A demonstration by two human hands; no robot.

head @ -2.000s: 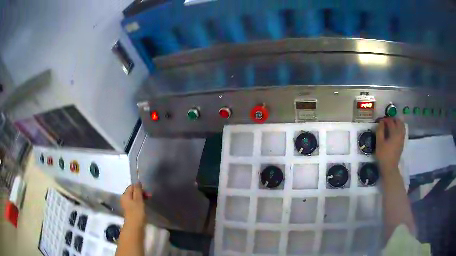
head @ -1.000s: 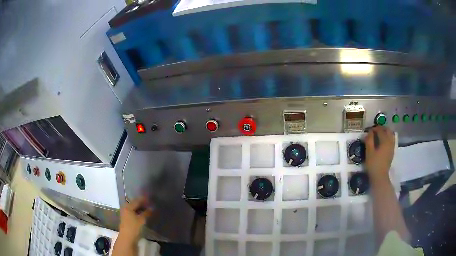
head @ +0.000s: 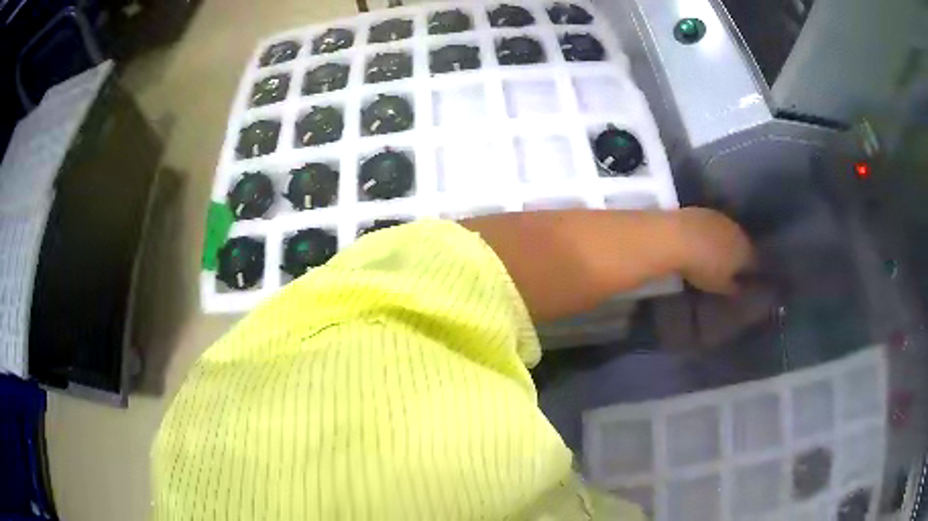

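My left hand (head: 717, 249) is blurred and reaches right, past the edge of the stacked white foam tray (head: 667, 173), with my yellow sleeve crossing the tray's lower part. I cannot tell if its fingers hold anything. The tray bears round black parts (head: 387, 174) in its left columns and top rows; one more black part (head: 618, 151) sits alone near its right edge. Several middle pockets are bare. The working foam tray (head: 661, 405) lies at lower right, blurred, with black parts (head: 812, 472) in it. My right hand is out of the picture.
A green marker (head: 216, 236) is on the stacked tray's left edge. A dark panel with a white side (head: 92, 234) stands at far left. The machine corner with a green button (head: 689, 30) is at upper right. A red light (head: 862, 170) glows at the right.
The view has swung left, bringing the stacked tray to the centre and the working tray to lower right. My right hand has left the picture.
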